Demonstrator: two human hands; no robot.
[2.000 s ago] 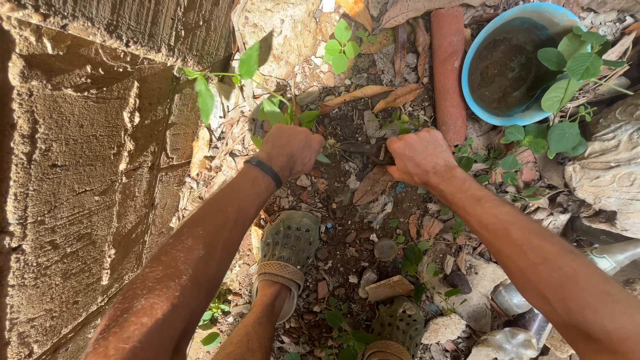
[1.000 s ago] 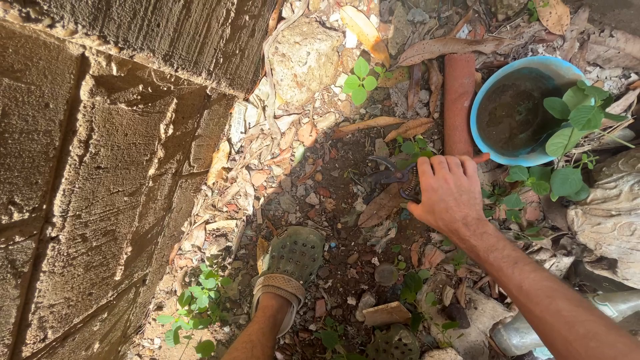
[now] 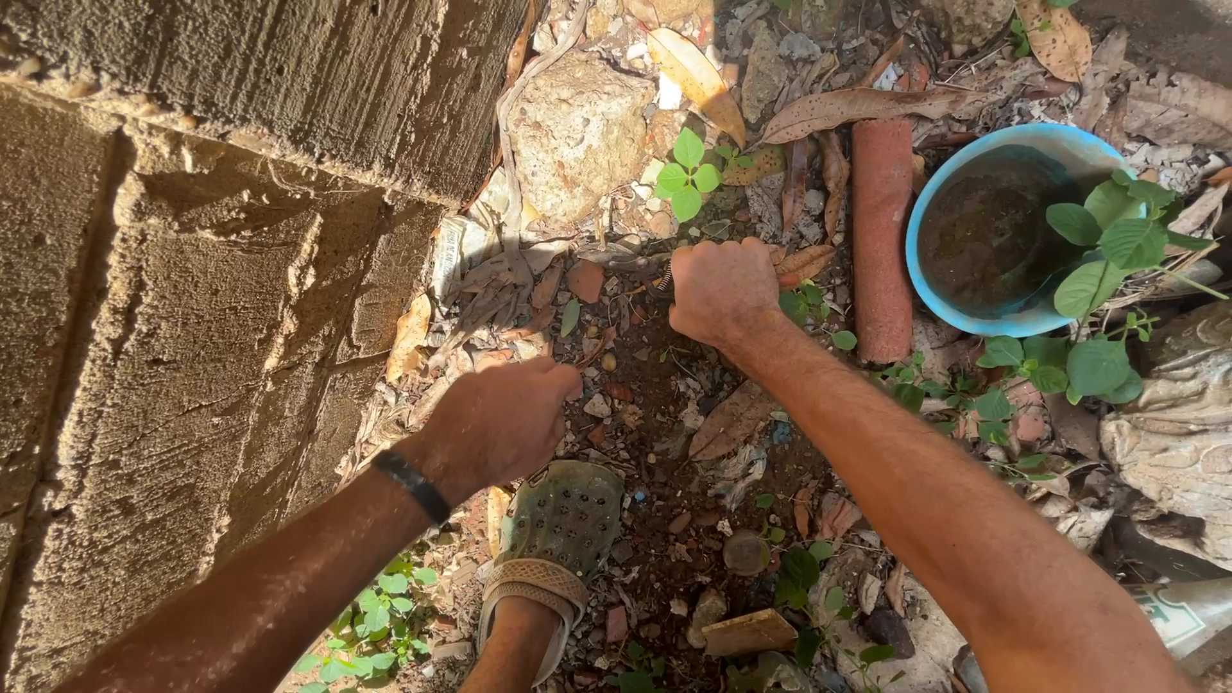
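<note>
My right hand [image 3: 724,292] is closed around a tool that it mostly hides; a small coil spring shows at its left edge, over the littered soil. To the lower left, above the toe of a green clog [image 3: 563,515], is my left hand [image 3: 505,419], with a dark band at the wrist. Its fingers are curled, and whether they hold anything is hidden. A small green seedling [image 3: 687,177] grows just above my right hand. Right of that hand lie a red cylindrical piece [image 3: 882,241] and a blue-rimmed round container [image 3: 929,279] with dark contents.
A rough block wall [image 3: 192,337] fills the left side. A pale rock [image 3: 577,135] lies near its corner. Leafy plants [image 3: 1097,366] lean over the container's right side. A crumpled pale sack-like thing [image 3: 1174,433] and a bottle-like object [image 3: 1179,611] are at the right edge.
My left hand, out of view one second ago, is back at the lower left. My right hand has moved up and away from the dark leaf, taking the pliers-like tool along.
</note>
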